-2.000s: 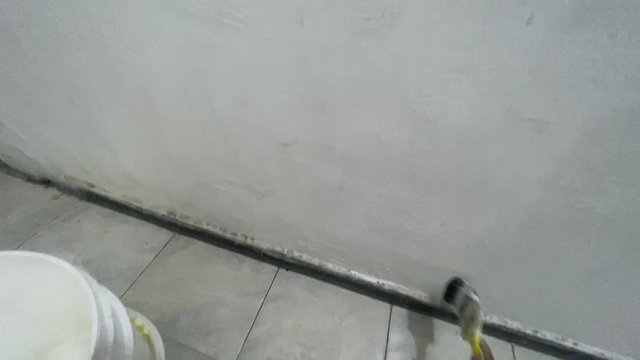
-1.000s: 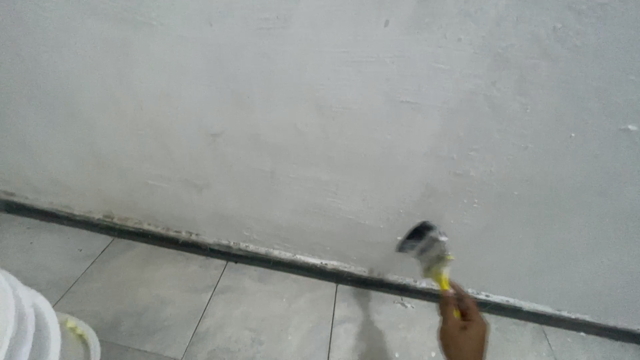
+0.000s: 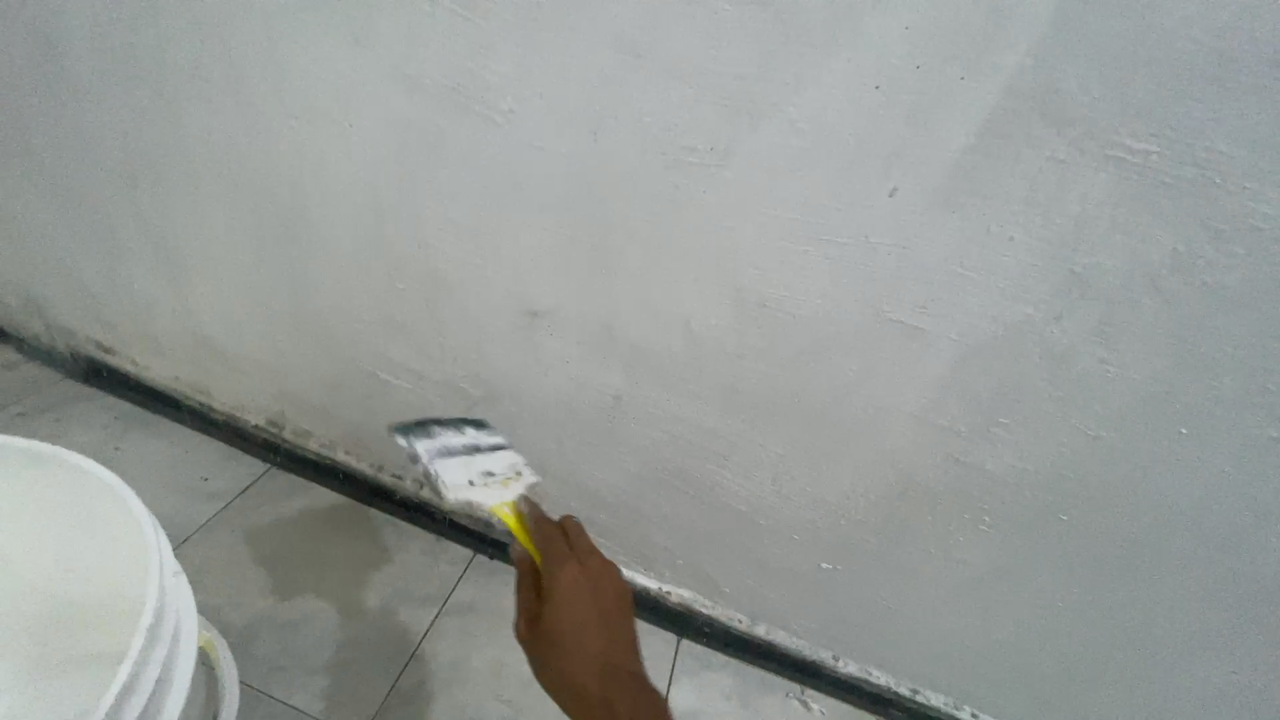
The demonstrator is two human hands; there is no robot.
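Observation:
My right hand (image 3: 585, 620) grips the yellow handle of a flat paintbrush (image 3: 475, 465) at the lower middle of the view. White paint coats the brush's ferrule, and its dark bristles point up and to the left. The bristles are at the lower part of a pale grey-white wall (image 3: 650, 250); whether they touch it is not clear. A white plastic bucket (image 3: 170, 600) stands at the lower left, to the left of the hand. My left hand is out of view.
A dark skirting strip (image 3: 370, 490) with a rough, whitish upper edge runs along the foot of the wall. Grey floor tiles (image 3: 450, 640) lie in front of it. Part of another white rim (image 3: 222, 665) shows beside the bucket.
The paintbrush was low at the skirting, then in front of the wall with my right hand visible; now its bristles point further left. The view has shifted, too.

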